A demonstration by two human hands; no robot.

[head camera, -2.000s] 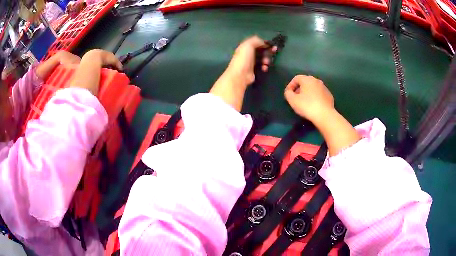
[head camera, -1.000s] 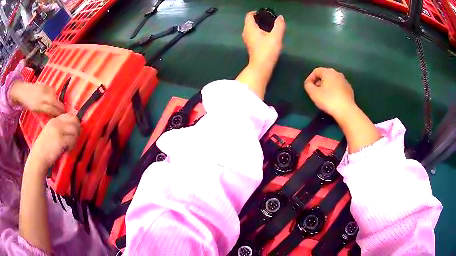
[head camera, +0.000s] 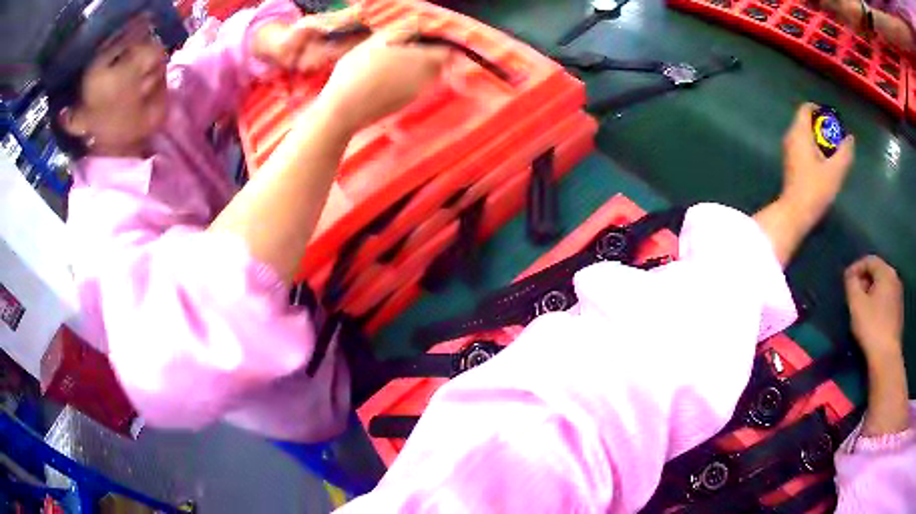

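My left hand (head camera: pixel 816 171) is raised over the green bench and holds a smartwatch (head camera: pixel 828 131) between thumb and fingers. Its screen is lit blue and yellow; its strap is hidden by the hand. My right hand (head camera: pixel 875 299) is at the right, fingers curled; whether it holds anything cannot be seen. Below my sleeves lies a red tray (head camera: pixel 625 213) with several black smartwatches (head camera: pixel 711 474), their backs up and straps laid across it. My left sleeve covers the middle of the tray.
A neighbouring worker (head camera: pixel 191 241) in pink works over stacked red trays (head camera: pixel 452 171) with black straps hanging over the edges. Watches with open straps (head camera: pixel 679 74) lie on the green bench (head camera: pixel 668 136). A line tray (head camera: pixel 804 30) is at the far right, with another person's hand above it.
The view has turned left, showing more of the neighbour and stacked trays. The watch in my left hand, dark before, now shows a lit dial. The neighbour's hands have moved over the top tray.
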